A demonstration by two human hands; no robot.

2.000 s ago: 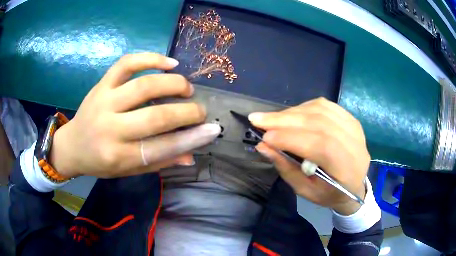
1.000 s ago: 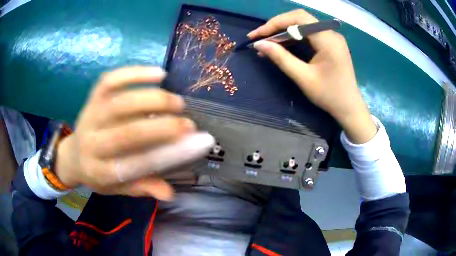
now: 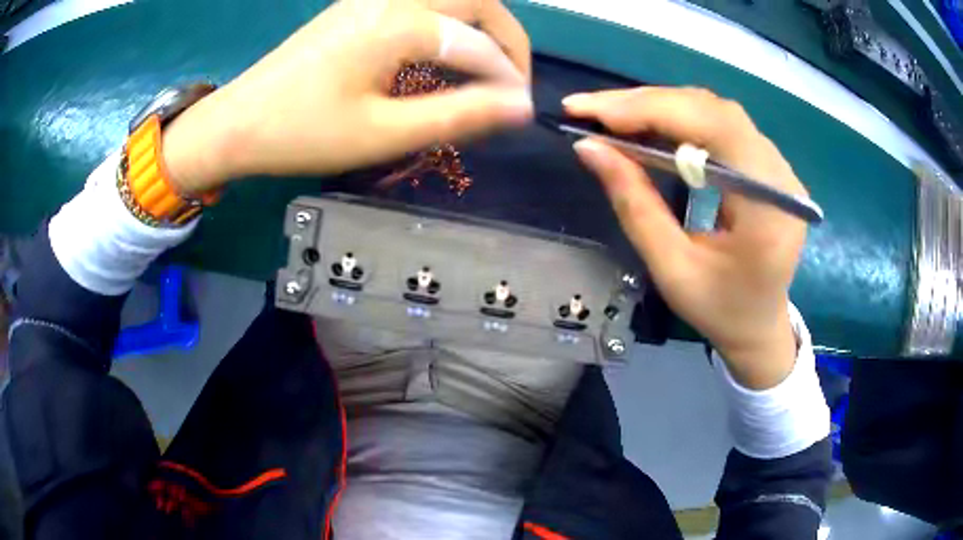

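My right hand (image 3: 702,200) holds tweezers (image 3: 739,181) with a pale band, their dark tips pointing left. My left hand (image 3: 370,90) is over the tray, thumb and a whitish-covered finger pinched together at the tweezer tips; anything between them is too small to tell. The grey fixture plate (image 3: 475,248) lies untouched at the tray's near edge, with several nests in a row and screws at both ends. Copper coils (image 3: 449,169) lie in the black tray (image 3: 517,190), partly hidden by my left hand.
The glossy green bench (image 3: 63,158) has a white strip along its far side. Other dark grey fixtures (image 3: 882,47) lie at the upper right. Pale shiny strips (image 3: 935,264) are at the right edge. A blue object (image 3: 167,316) is below the bench at left.
My left hand has moved from the plate up to the tweezer tips, uncovering the whole plate. My right hand has moved slightly right and down from the coils. The plate has shifted left and levelled.
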